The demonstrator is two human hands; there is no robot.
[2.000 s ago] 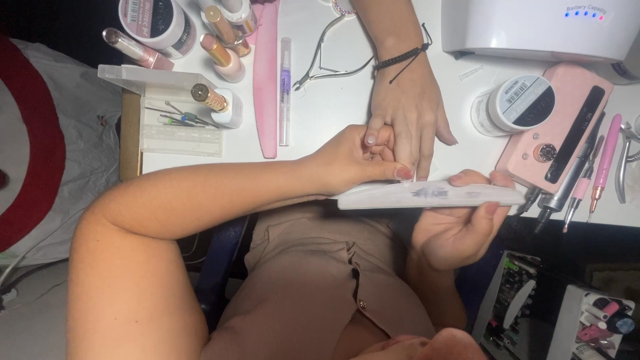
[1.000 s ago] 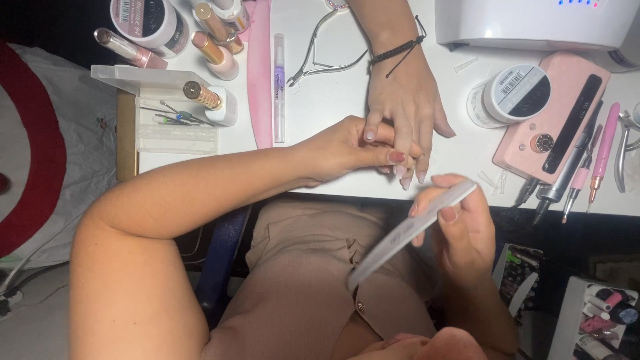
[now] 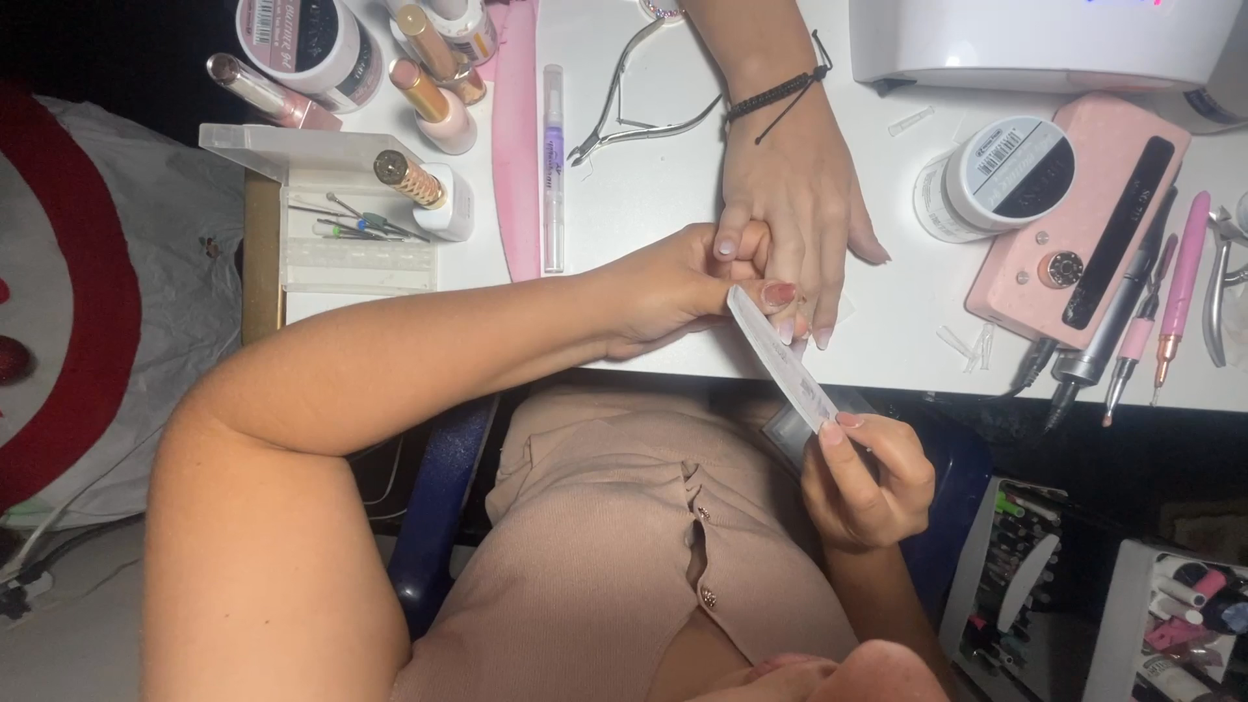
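My left hand holds a finger of another person's hand, which reaches down across the white table from the top and wears a black braided bracelet. Between the thumb and fingers of my right hand is the lower end of a white nail file. The file slants up to the left, its upper end beside my left thumb and over the held fingertips; whether it touches a nail I cannot tell. Metal cuticle nippers lie left of the other person's wrist.
A pink nail drill unit, a white jar and a white lamp housing stand at the right. Toward the left are a purple-labelled pen, nail polish bottles and a clear case with drill bits. The table's near edge runs below the hands.
The file was lying nearly level across the fingertips, then swung down and away from them; now it is back up beside them, slanting the other way. My left hand keeps its hold.
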